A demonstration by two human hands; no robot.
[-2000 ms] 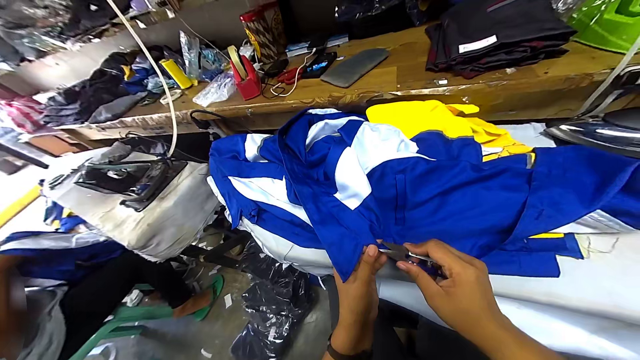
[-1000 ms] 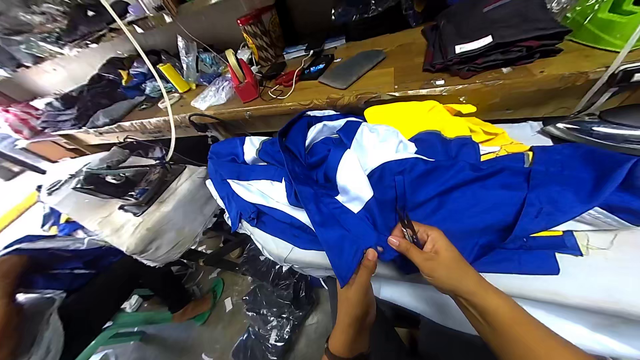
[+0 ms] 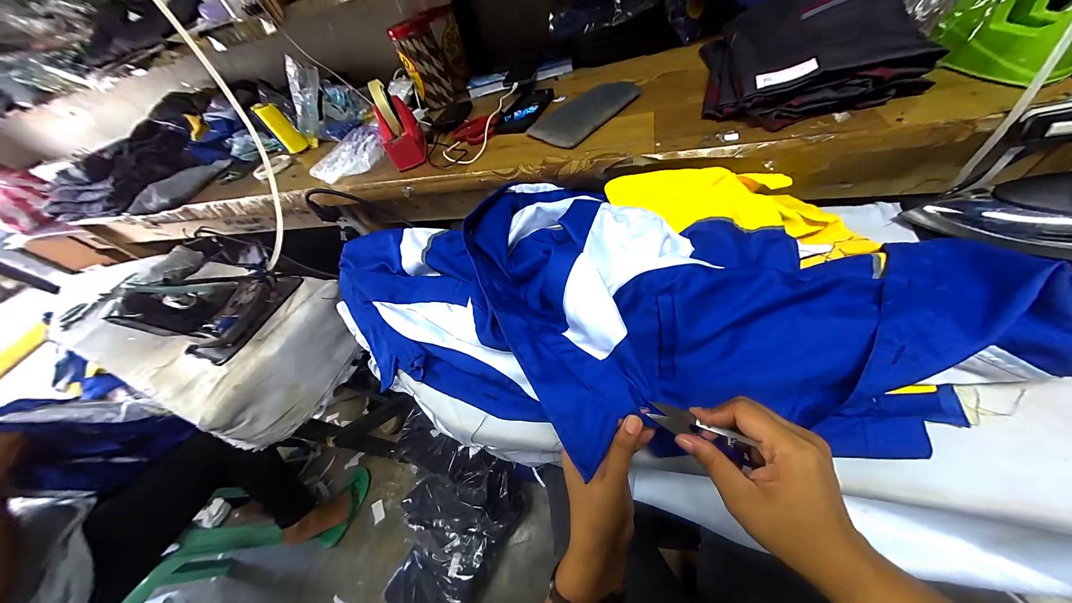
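A blue garment with white panels lies spread over a white-covered board, its blue corner hanging toward me. My left hand pinches the edge of that corner between thumb and fingers. In my right hand is a pair of small thread snips, whose blades point left and touch or nearly touch the cloth beside my left thumb. A yellow cloth piece lies behind the blue garment.
Behind runs a wooden shelf with a red tape dispenser, a grey flat piece and folded dark garments. An iron stands at right, another on a padded board at left. A seated person's leg and sandalled foot show lower left.
My right hand has turned the snips from pointing up the cloth to pointing left, with the blades at the held corner. My left hand keeps its pinch on the garment.
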